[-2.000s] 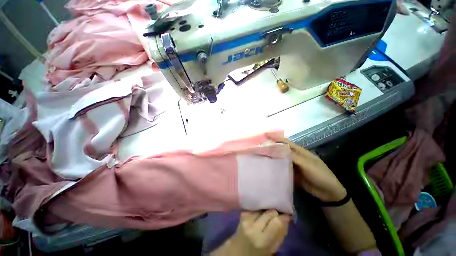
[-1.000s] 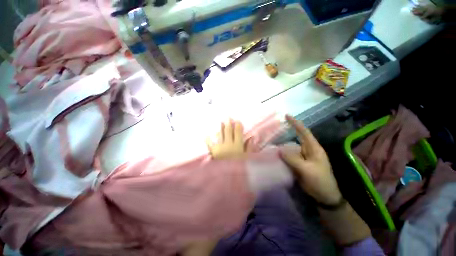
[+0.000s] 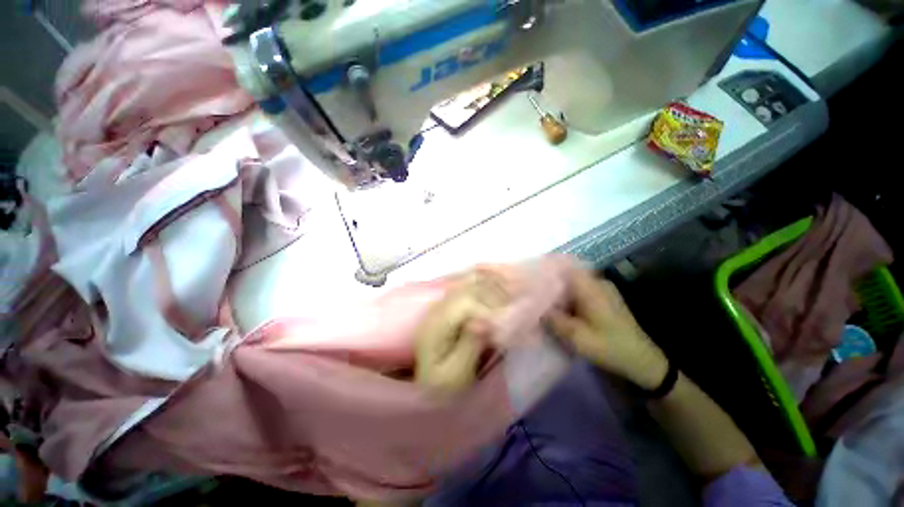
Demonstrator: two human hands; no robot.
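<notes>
A dusty pink garment piece [image 3: 327, 406] with a pale end spreads from the left over the table's front edge to my purple-clothed lap. My left hand [image 3: 458, 332] is closed on the pink fabric near its pale end, slightly blurred. My right hand [image 3: 600, 327] grips the end of the piece, fingers partly hidden by fabric. Both hands are close together, in front of the sewing machine [image 3: 426, 79]. The presser foot area [image 3: 372, 168] is brightly lit, with no pink fabric under it. White lining with pink strips [image 3: 188, 248] lies at the left.
A paler pink pile [image 3: 149, 79] lies behind at left. A tan-handled tool [image 3: 552, 127] and a snack packet [image 3: 686, 137] are on the table at right. A green-rimmed basket [image 3: 758, 352] with fabric stands lower right. Measuring tape [image 3: 634, 226] runs along the table edge.
My left hand, flat and open on the table a second ago, now grips the fabric beside my right. The pale end, spread flat earlier, is now bunched between both hands.
</notes>
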